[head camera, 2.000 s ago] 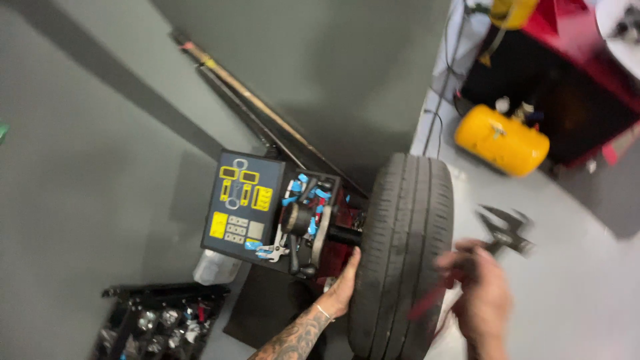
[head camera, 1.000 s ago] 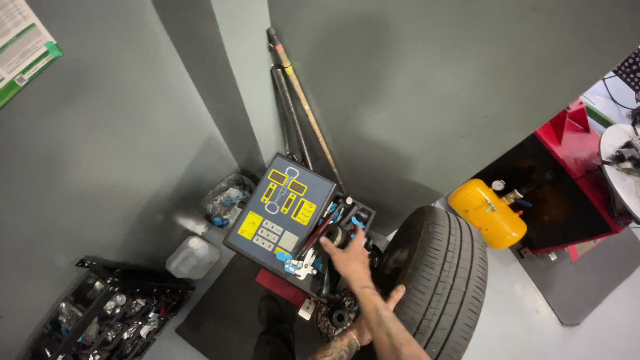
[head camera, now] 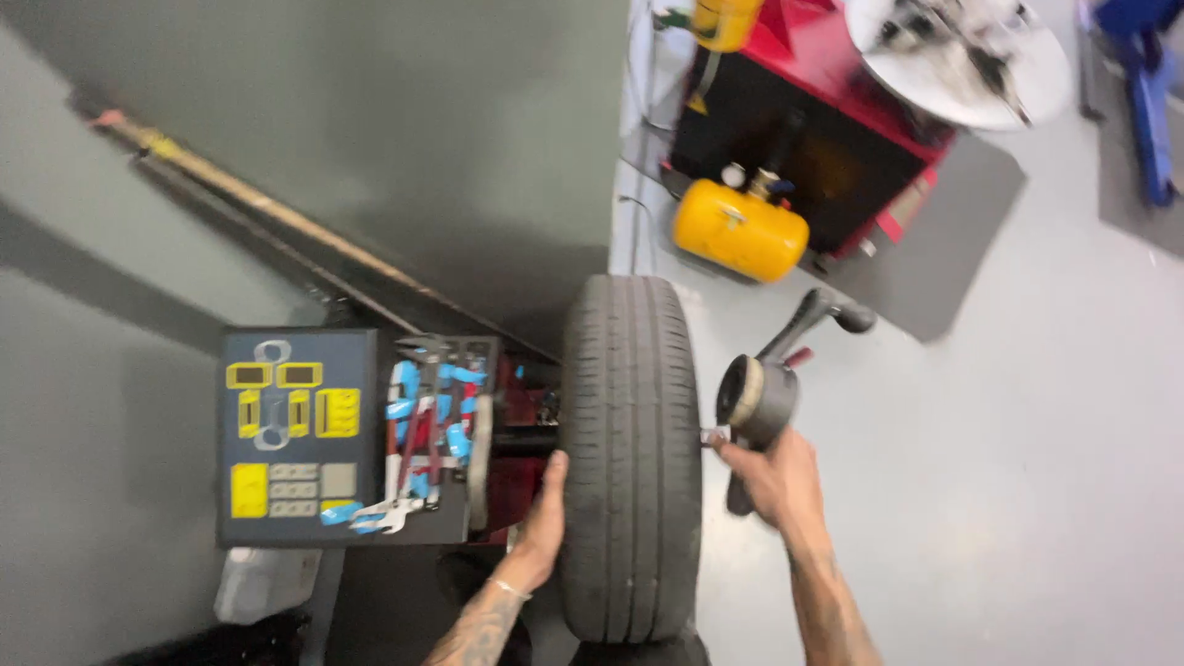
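Note:
A car tyre (head camera: pixel 631 462) stands upright on the black shaft (head camera: pixel 525 441) of a wheel balancer. My left hand (head camera: pixel 541 536) rests with its fingers against the tyre's left side, near the shaft. In my right hand (head camera: pixel 777 476) is a black quick-release wing nut with long handles (head camera: pixel 763 402), just right of the tyre and close to the shaft's threaded end. The rim is hidden from this angle. Left of the tyre is the balancer's control panel (head camera: pixel 301 435), beside a tool tray (head camera: pixel 476 347) with pliers and blue wheel weights.
A yellow air tank (head camera: pixel 740 231) lies by a red tyre-changer cabinet (head camera: pixel 832 83) with a round turntable (head camera: pixel 1045 83) at the upper right. Long poles (head camera: pixel 268 203) lean by the wall. A translucent plastic jug (head camera: pixel 264 583) is below the panel.
My right hand was at the balancer's tray side, left of the tyre, and is now on the tyre's right with the wing nut. The view has turned and shifted.

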